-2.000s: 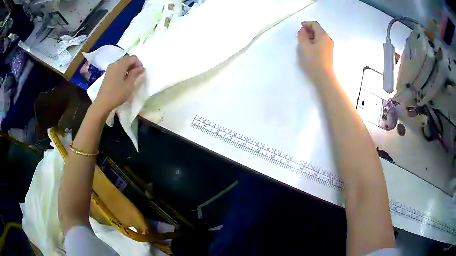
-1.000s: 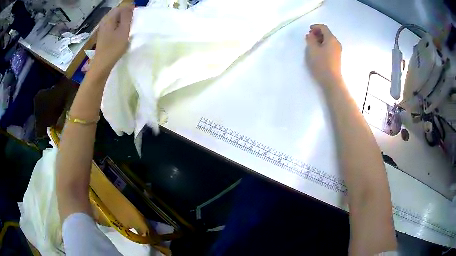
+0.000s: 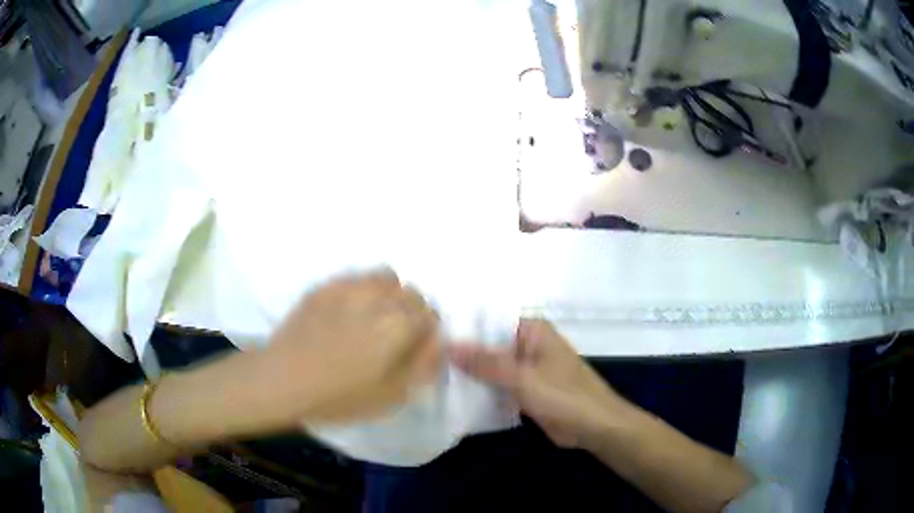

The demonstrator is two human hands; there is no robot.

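A large white cloth panel spreads over the table, overexposed, and hangs over its front edge. My left hand is blurred and grips the cloth near the front edge. My right hand is just to its right, also blurred, with the cloth's edge between its fingers. The fingertips of both hands are close together; folds of cloth hide some of them. The cloth hangs below both hands.
The sewing machine's needle area is behind and right, with a stick lamp beside it. Black-handled scissors lie on the machine bed. Crumpled white cloth lies in a blue bin at left. A white label bundle is at the right end.
The view has turned right and down. Both hands have come together at the front edge. The cloth now covers the table's middle, and my right hand now holds its edge.
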